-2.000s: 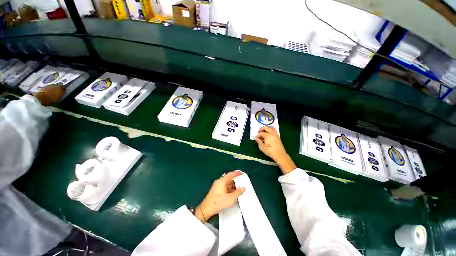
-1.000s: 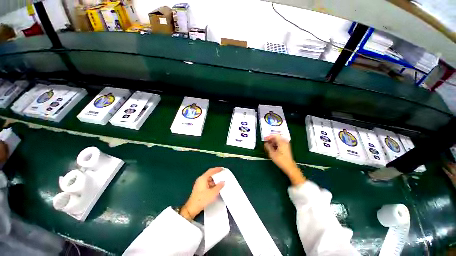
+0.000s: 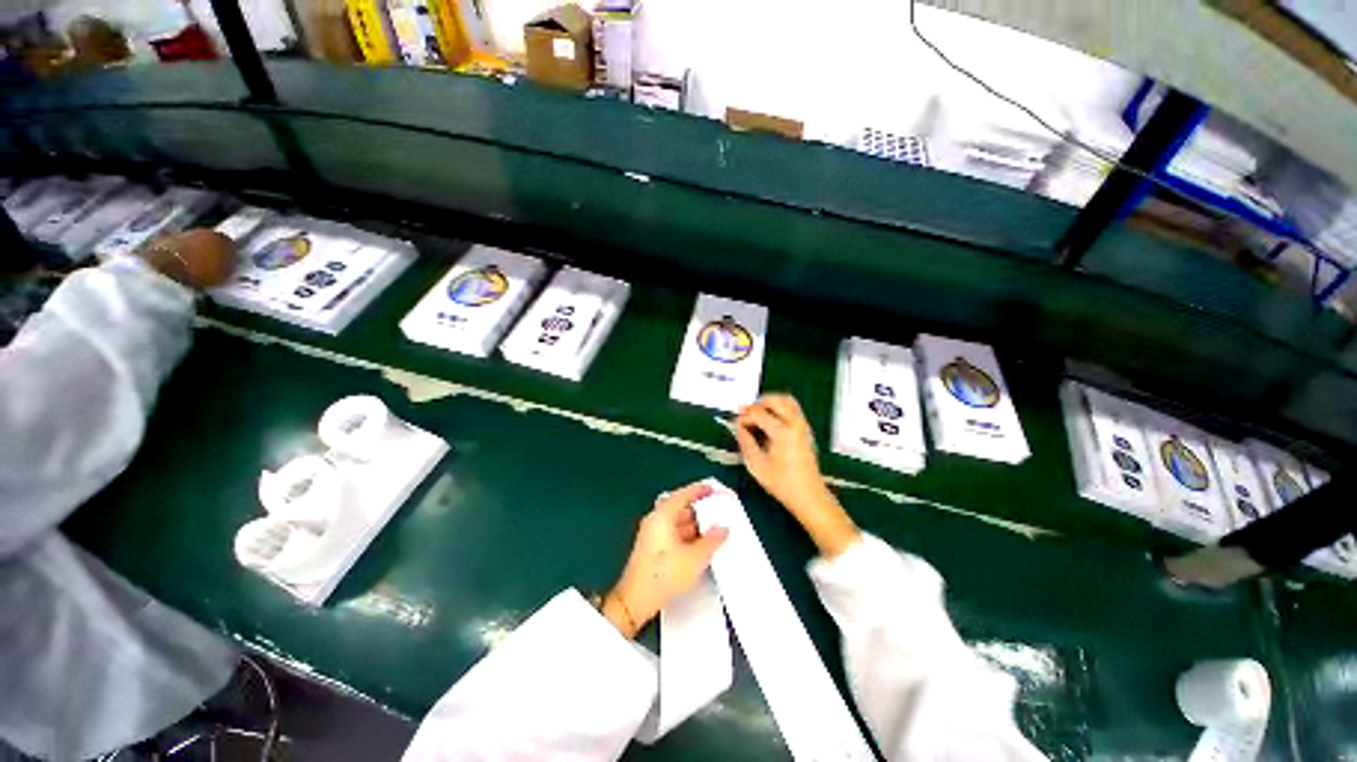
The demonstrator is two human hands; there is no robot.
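My left hand holds the white label strip, which folds over the fingers and hangs down towards me in two lengths. My right hand is just in front of a white product box with a round blue-and-yellow logo. Its thumb and fingertips are pinched together, with a tiny pale thing at the tips, perhaps a sticker; it is too small to tell. The box lies flat on the green conveyor belt.
More product boxes lie along the belt on both sides. Three spare label rolls sit on a white box at left. The label roll in use stands at lower right. Another person's hand touches boxes at far left. A dark arm-like shape crosses the far right.
The boxes have moved right along the belt relative to my hands. My right hand has left the logo box it touched and is now by the following one. The neighbour's hand is back at the boxes.
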